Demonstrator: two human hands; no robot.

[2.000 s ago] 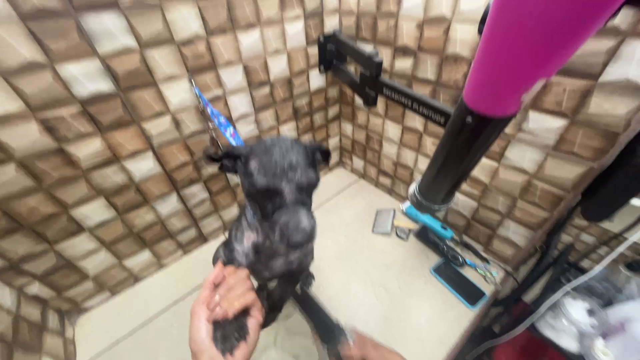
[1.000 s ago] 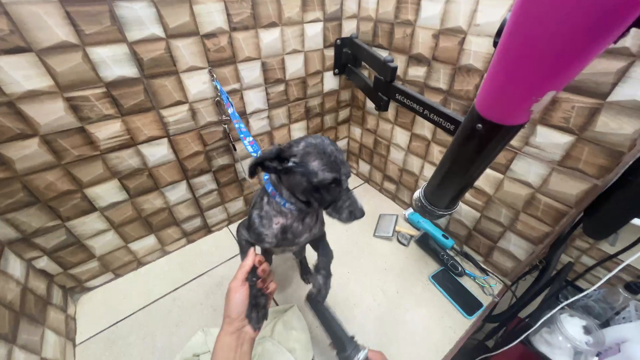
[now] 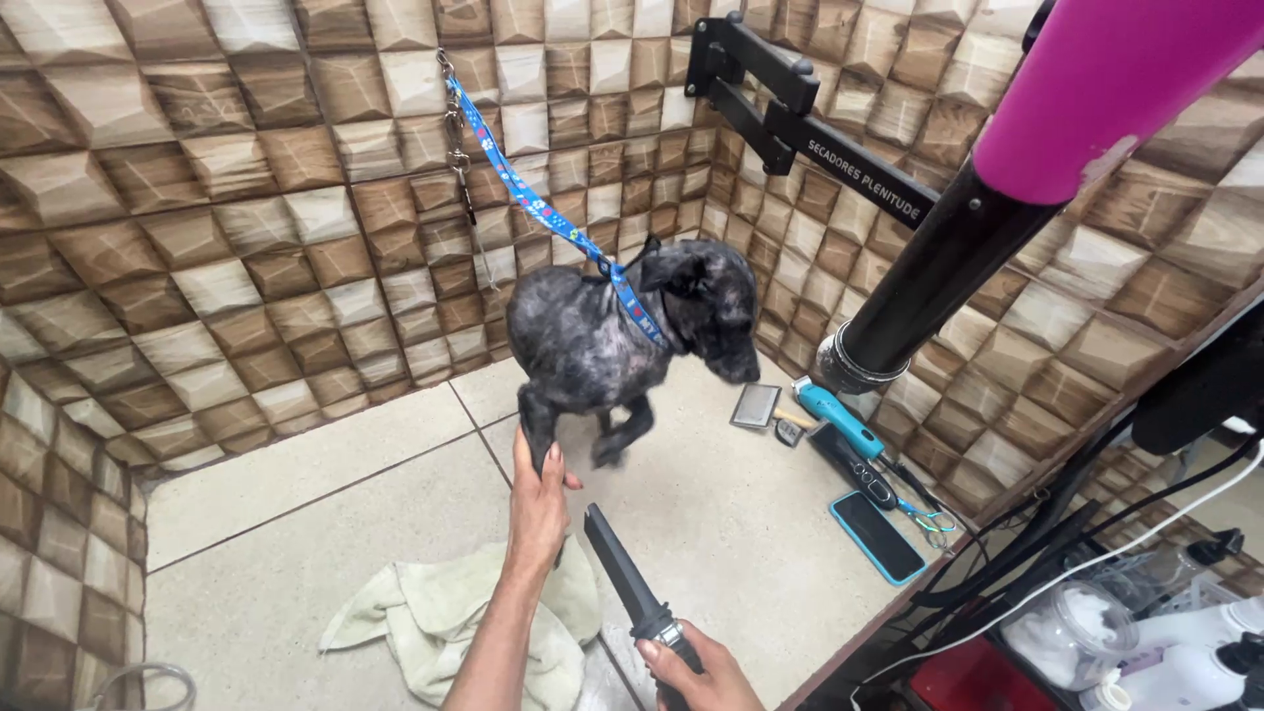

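Observation:
A small dark dog [image 3: 592,341] stands on the tiled table [image 3: 296,573], its head turned to the right. Around its neck is a blue patterned collar, and a blue leash [image 3: 523,193] runs from there to a wall hook. My left hand [image 3: 538,499] is closed around one of the dog's legs. In my right hand [image 3: 696,667] is the handle of a black dryer hose nozzle [image 3: 624,573], its flat tip pointing up and left, apart from the dog. A pale green towel [image 3: 444,622] lies crumpled beneath my left forearm.
On the table's right side lie a slicker brush [image 3: 756,406], a turquoise clipper [image 3: 839,417], a black device [image 3: 849,464], scissors [image 3: 928,518] and a phone [image 3: 877,538]. A magenta and black dryer [image 3: 938,257] hangs above on a wall arm [image 3: 849,178]. Bottles [image 3: 1185,671] and cables sit lower right.
The dog has gone from facing me to standing side-on, its head to the right. My left hand, palm up with dark hair in it two seconds ago, now grips a leg.

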